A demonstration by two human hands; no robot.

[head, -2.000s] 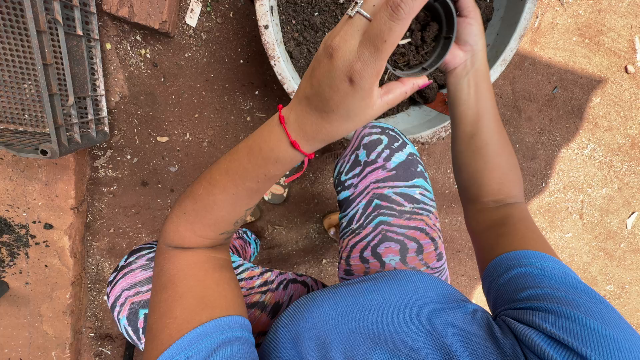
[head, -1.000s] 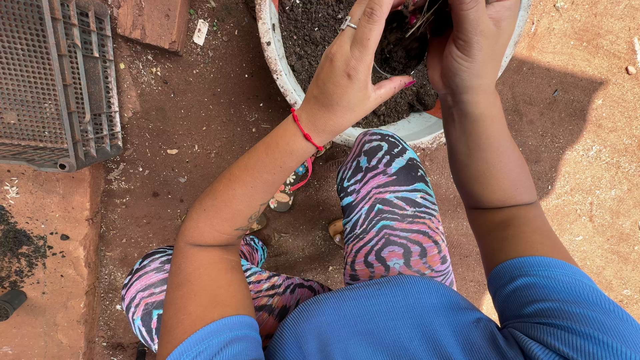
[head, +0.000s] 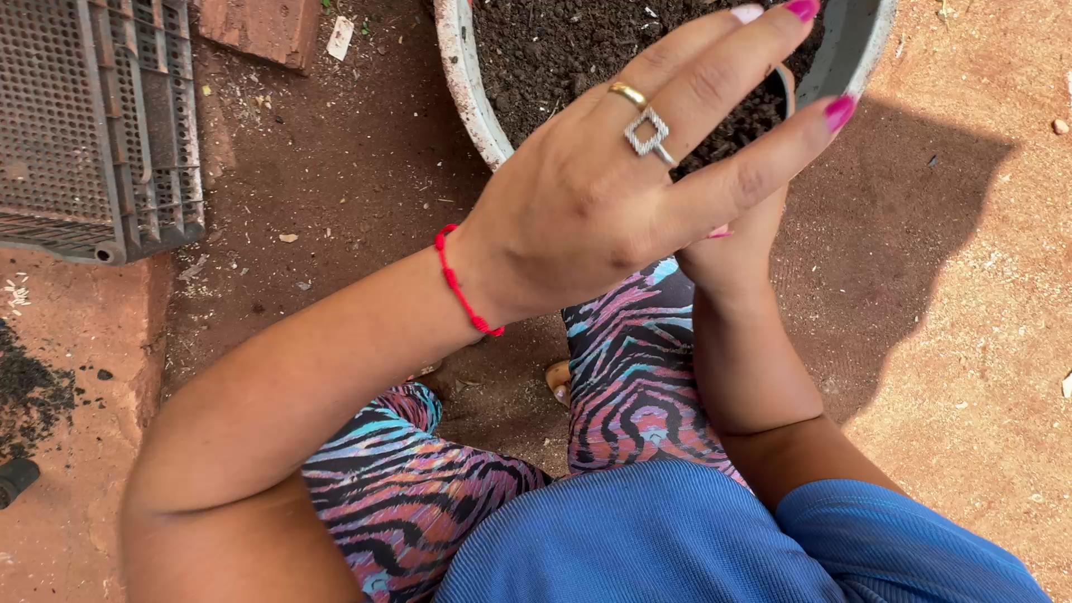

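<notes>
Fingers spread, my left hand (head: 603, 184) reaches over the near side of a large round planter (head: 471, 79) of dark soil (head: 544, 63). It wears rings and a red cord bracelet (head: 456, 285); its palm is hidden. Beneath and behind it, my right hand (head: 737, 251) is around a small dark pot (head: 785, 88) with soil (head: 741, 130) inside. Only part of that pot's rim shows, as my left fingers cross in front of it. A pink nail shows between the two hands; whose it is I cannot tell.
A grey perforated plastic crate (head: 117, 126) lies at upper left beside a reddish brick or block (head: 264, 29). Spilled dark soil (head: 29, 389) and a small dark cylindrical object (head: 17, 479) are on the left ledge. My knees are just below the planter.
The small pot, seen between my hands two seconds ago, is now lower, near the planter's near rim, with soil in it. Thin stems by my right hand one second ago are out of sight.
</notes>
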